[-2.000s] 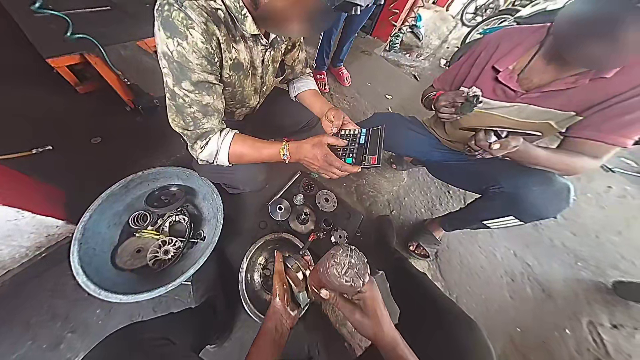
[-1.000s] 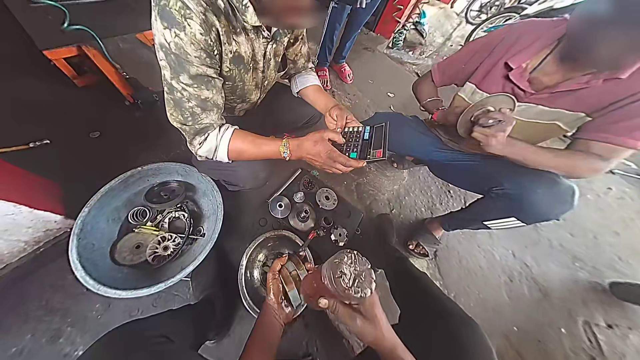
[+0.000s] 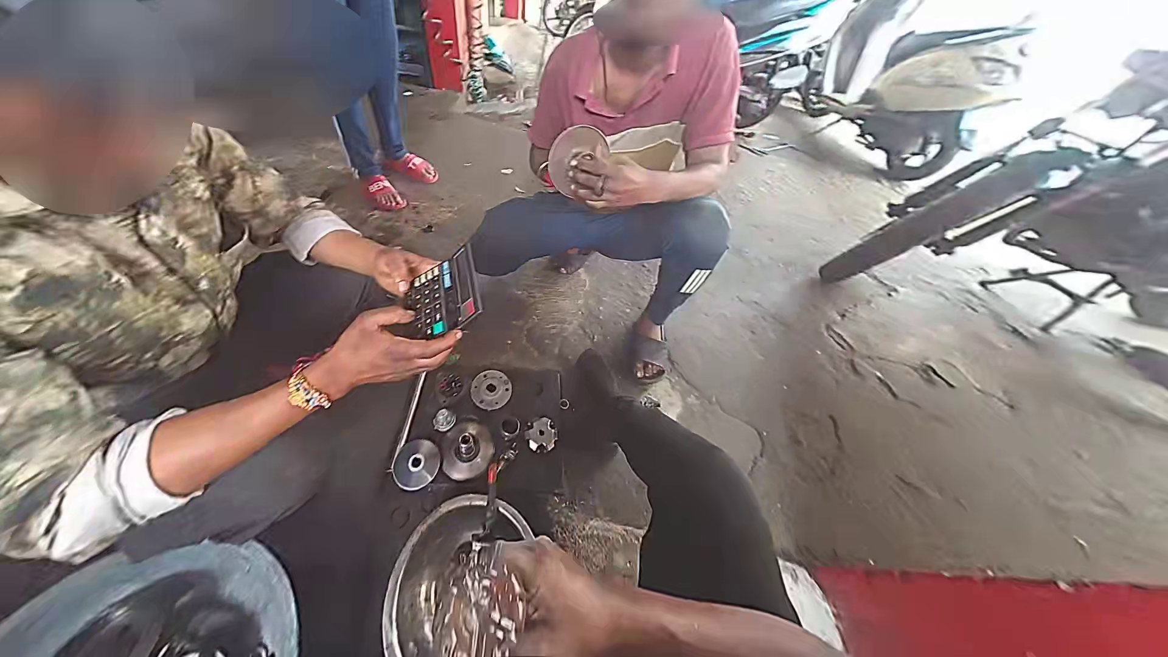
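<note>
My right hand [image 3: 561, 589] reaches in from the lower right and grips a clear plastic container [image 3: 484, 602], blurred and shiny, over a steel bowl [image 3: 394, 584]. My left hand is not in view. A tool with a red and black handle [image 3: 493, 484] leans at the bowl's far rim. Beyond the bowl, metal parts lie on a dark mat: a flat disc [image 3: 416, 465], a disc with a central shaft [image 3: 467, 449], a round flange with holes [image 3: 491, 390], a notched metal plate [image 3: 541, 435] and small rings.
A blue-grey basin [image 3: 274, 593] with dark parts sits at the lower left. One person holds a calculator [image 3: 443, 297] near the mat. Across from me, a crouching person holds a round disc [image 3: 577, 160]. Motorcycles [image 3: 922, 100] stand at the upper right; someone in red slippers stands behind.
The view has swung to the right and the basin is now partly cut off. My left hand, earlier at the bowl holding a metal part, has left the view. The crouching person took up a disc.
</note>
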